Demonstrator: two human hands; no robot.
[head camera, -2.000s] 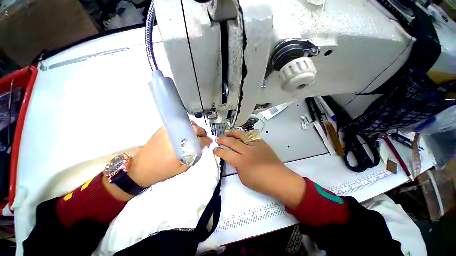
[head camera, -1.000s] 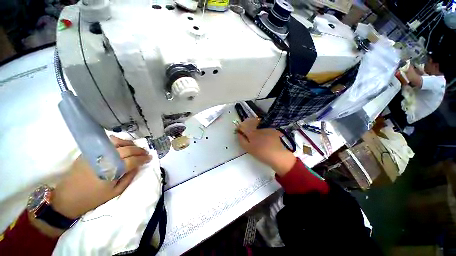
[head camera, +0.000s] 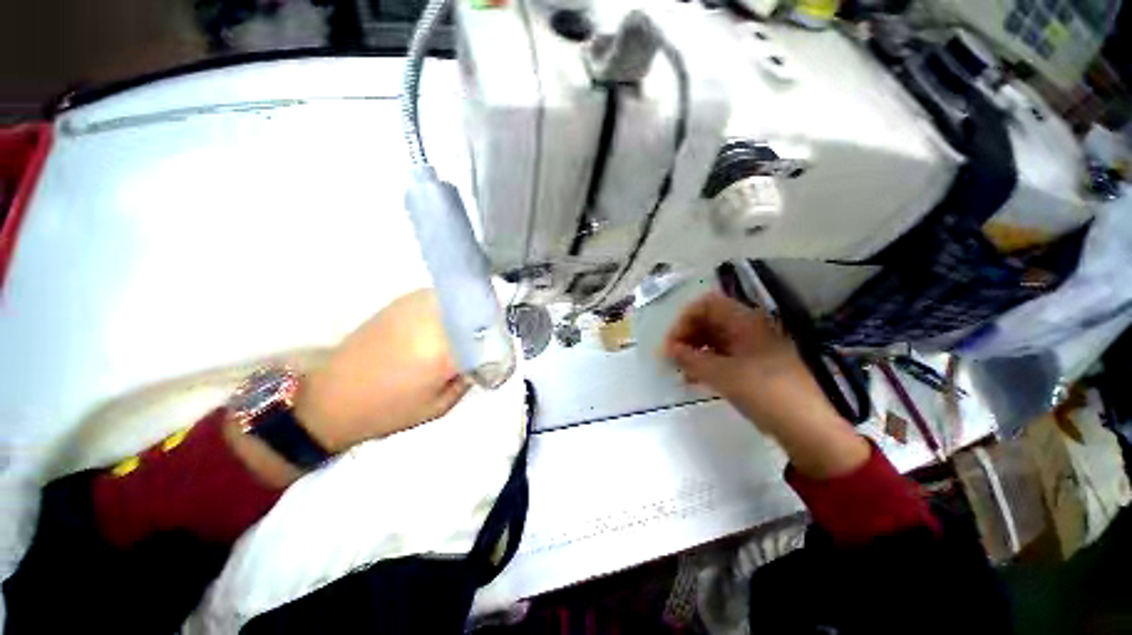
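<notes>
The white garment (head camera: 385, 496) lies on the table left of the needle area, with a black strip (head camera: 505, 511) hanging along its right edge. My left hand (head camera: 385, 366) rests on the garment; the machine lamp (head camera: 457, 279) partly hides its fingers. My right hand (head camera: 732, 354) is over the metal bed, right of the presser foot, with its fingers curled and blurred; I cannot tell whether it holds something small. The sewing machine (head camera: 596, 149) stands above the garment's far edge. A small tan piece (head camera: 617, 331) is beside the presser foot.
Black-handled shears (head camera: 849, 385) lie right of my right hand, with a red stick (head camera: 912, 403) beyond them. Ruler marks (head camera: 633, 509) run along the front table edge. A red tray (head camera: 20, 186) is at the far left. Dark checked cloth (head camera: 925, 292) hangs under the machine arm.
The view has swung back left. My right hand has moved from beside the dark tools at the right back toward the presser foot. My left hand stays on the garment.
</notes>
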